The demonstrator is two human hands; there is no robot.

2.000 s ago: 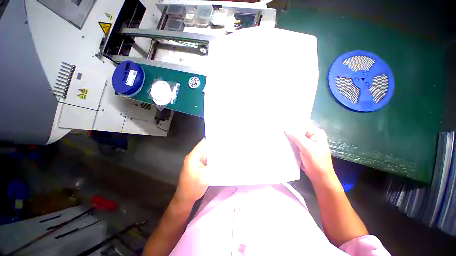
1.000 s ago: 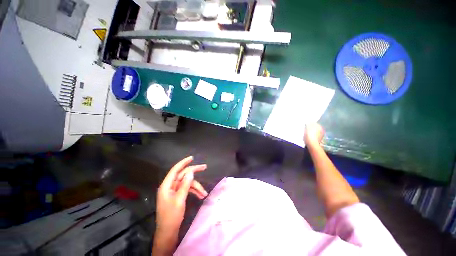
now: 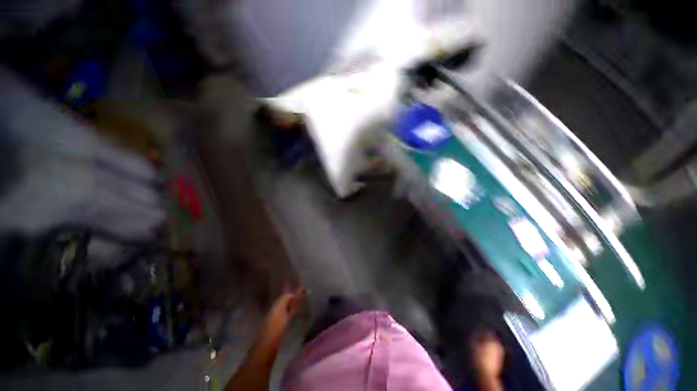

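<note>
The picture is strongly blurred. A white paper sheet (image 3: 575, 345) lies at the lower right, on the green bench beside the conveyor. My right hand (image 3: 487, 356) is small and blurred, left of the sheet and apart from it; its fingers cannot be made out. My left hand (image 3: 287, 301) is at the lower middle, low beside my pink clothing, blurred, with its finger state unclear. A blue reel (image 3: 650, 362) is at the lower right edge, partly cut off.
The conveyor's green top (image 3: 489, 229) runs diagonally at right, with a blue round roll (image 3: 423, 127) and a white round item (image 3: 454, 182) on it. Metal rails run beside it. The white machine (image 3: 348, 107) is at top centre. A red object (image 3: 186, 197) is at left.
The view has swung left, so bench and conveyor now show at right. The paper was held in both hands, then in my right hand on the bench; now my right hand is off it.
</note>
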